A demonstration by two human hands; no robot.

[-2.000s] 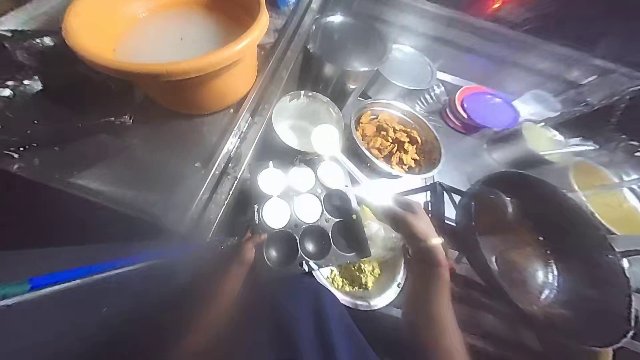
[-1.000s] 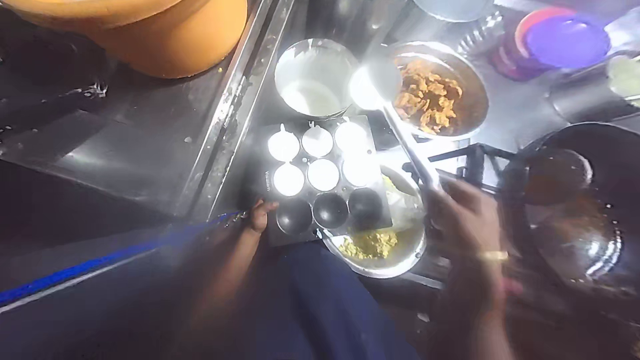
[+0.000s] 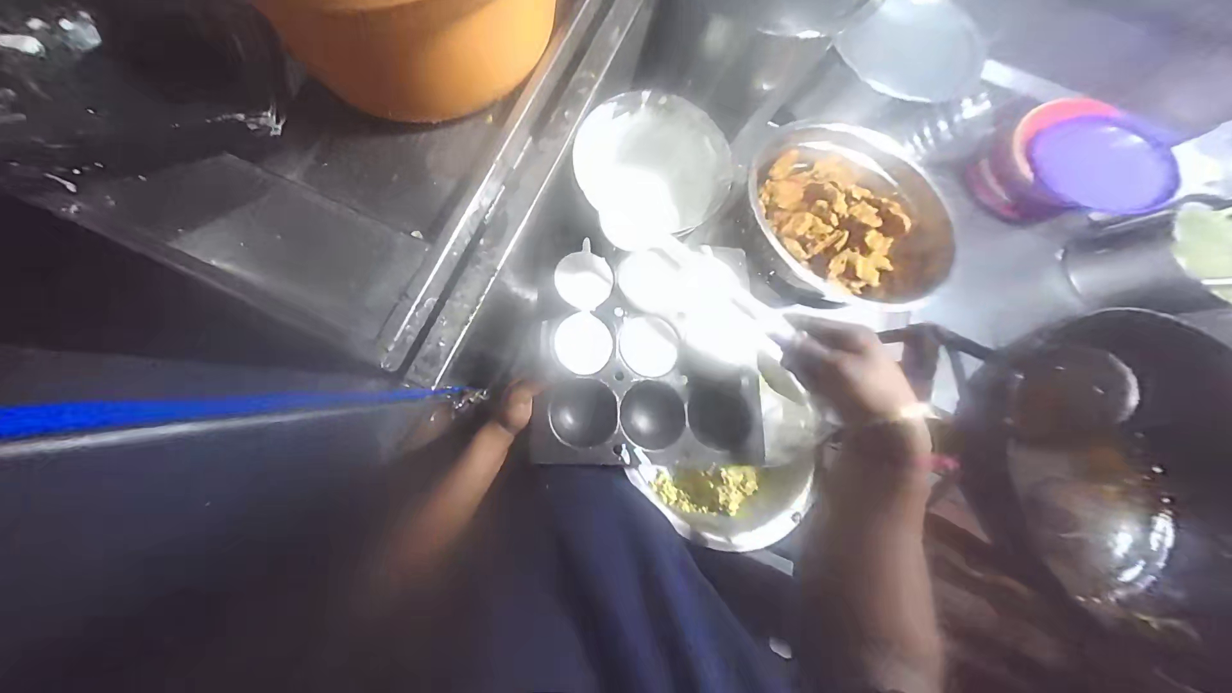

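Observation:
A dark metal mould tray with round cups (image 3: 621, 378) lies in the middle; the upper cups hold white batter, while the nearest row is dark and unfilled. My left hand (image 3: 515, 409) is at the tray's left edge, its fingers partly hidden, so its grip is unclear. My right hand (image 3: 847, 371) is shut on the handle of a ladle (image 3: 640, 217), whose bright bowl is between the tray and a round pot of white batter (image 3: 664, 144). Glare hides the tray's upper right. Under the tray's near right edge is a steel bowl with yellow-green food (image 3: 717, 489).
A steel bowl of browned fried pieces (image 3: 837, 221) stands beyond my right hand. At the right is a dark wok with liquid (image 3: 1088, 462). An orange tub (image 3: 433, 58) is at the upper left, and red and purple containers (image 3: 1097, 164) are at the upper right.
The ladle has moved with my right hand to the near edge of the batter pot, over the tray's far side. The view has moved closer.

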